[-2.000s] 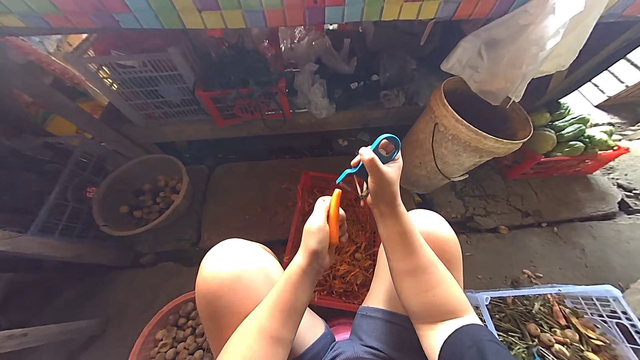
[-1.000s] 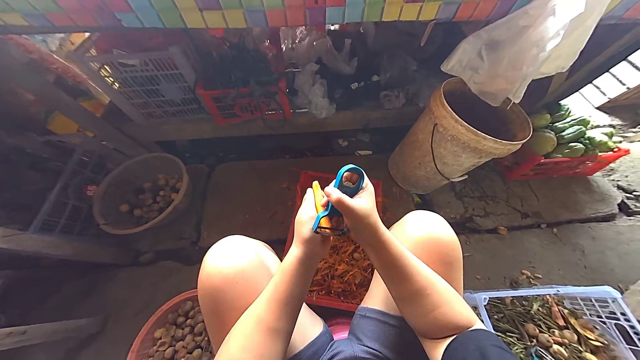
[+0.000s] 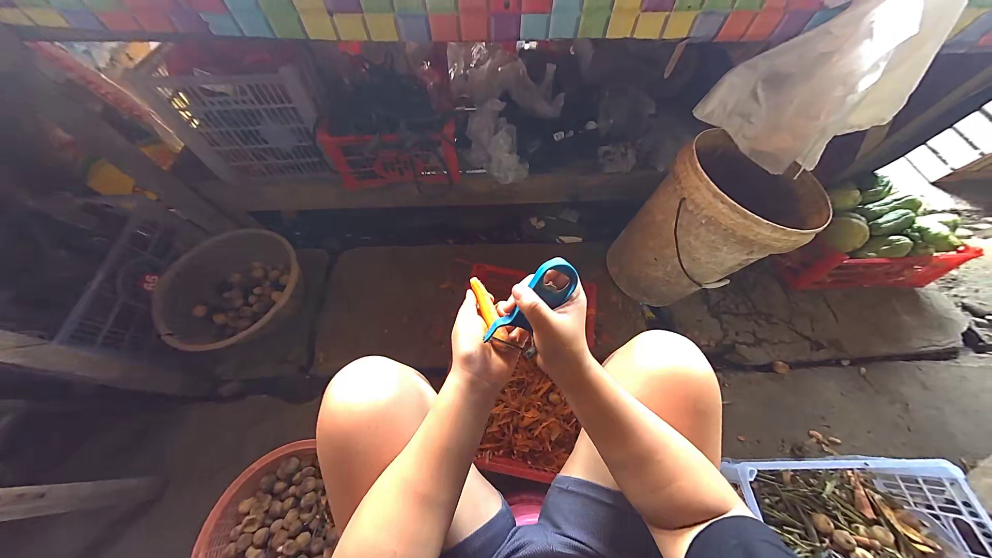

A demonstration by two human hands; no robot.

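My left hand (image 3: 479,341) holds a peeled orange carrot (image 3: 483,304), its tip pointing up and away from me. In my right hand (image 3: 559,322) is a blue-handled peeler (image 3: 552,291), with its loop end up and its blade end low against the carrot. Both hands are close together between my knees. Beneath them stands a red plastic crate (image 3: 518,470) holding a heap of orange peelings (image 3: 527,415). The far part of this crate is partly hidden by my hands.
A tall dirty bucket (image 3: 659,232) stands ahead right under a hanging plastic bag (image 3: 814,77). Beyond is a red crate (image 3: 876,267) of green vegetables. Basins (image 3: 167,298) (image 3: 221,515) of small round produce sit left; a pale blue crate (image 3: 852,465) of scraps sits right.
Two seconds ago the carrot and peeler were farther up and held more apart. My hands have come together and lower; since one second ago the peeler has tilted to the right.
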